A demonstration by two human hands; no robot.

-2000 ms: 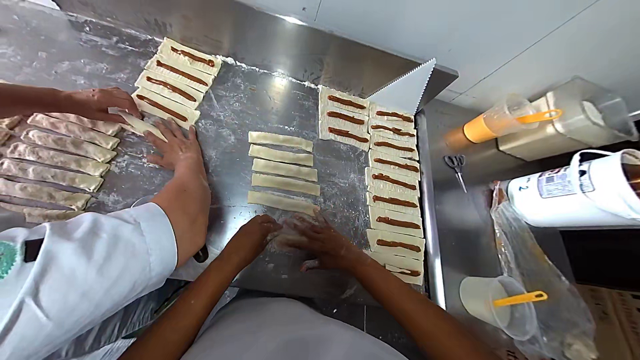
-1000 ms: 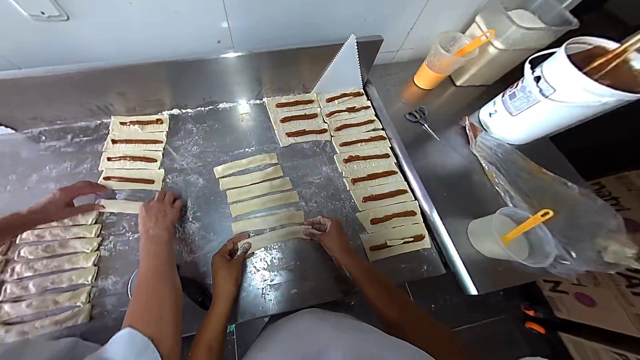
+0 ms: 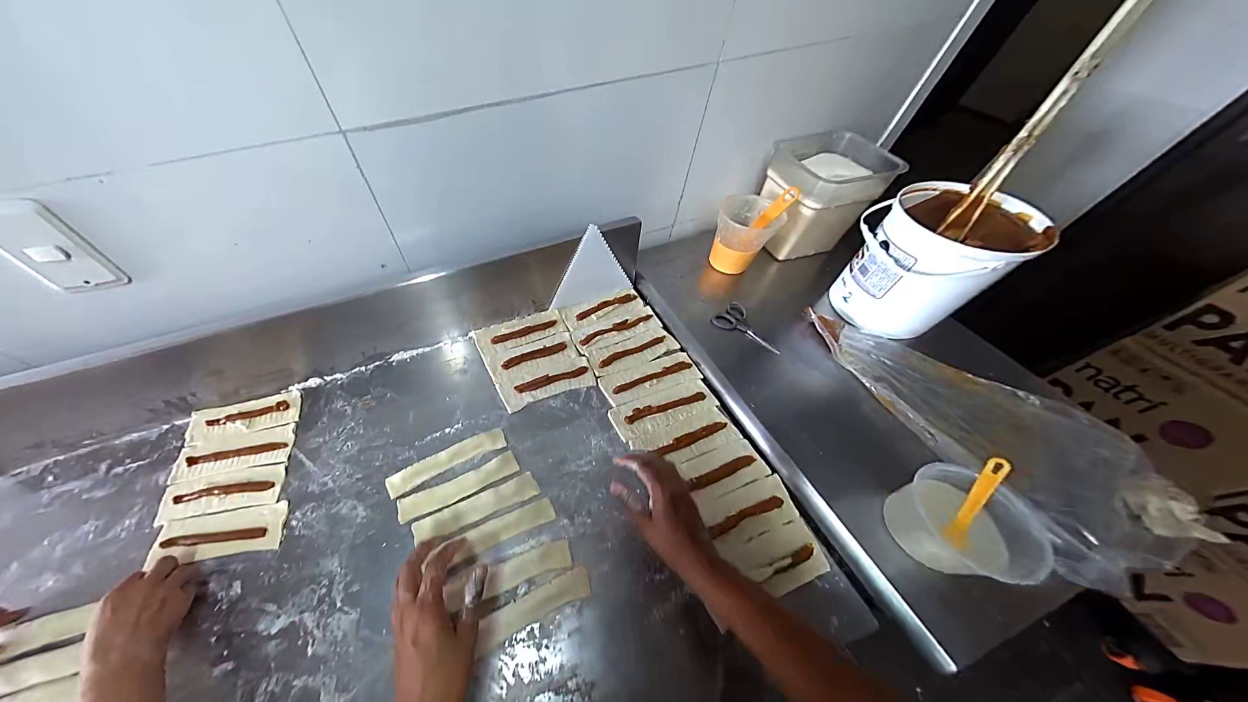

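Observation:
My left hand lies over the lower part of a column of plain folded dough strips, its fingers touching them. My right hand is at the left edge of the right column of dough pieces, each with a line of brown filling; its fingers are curled apart and nothing shows in them. Farther back, a shorter group of filled dough pieces adjoins that column. A white serrated dough scraper leans at the back corner. At left lie more filled dough pieces.
A co-worker's hand is at lower left, by plain dough strips. On the right counter are scissors, a cup of orange liquid, a flour container, a bucket of brown filling, a bowl and a plastic bag.
The strip held between my two hands one second ago now lies in the central column. My right hand has moved away from it to the filled column. The view has tilted up.

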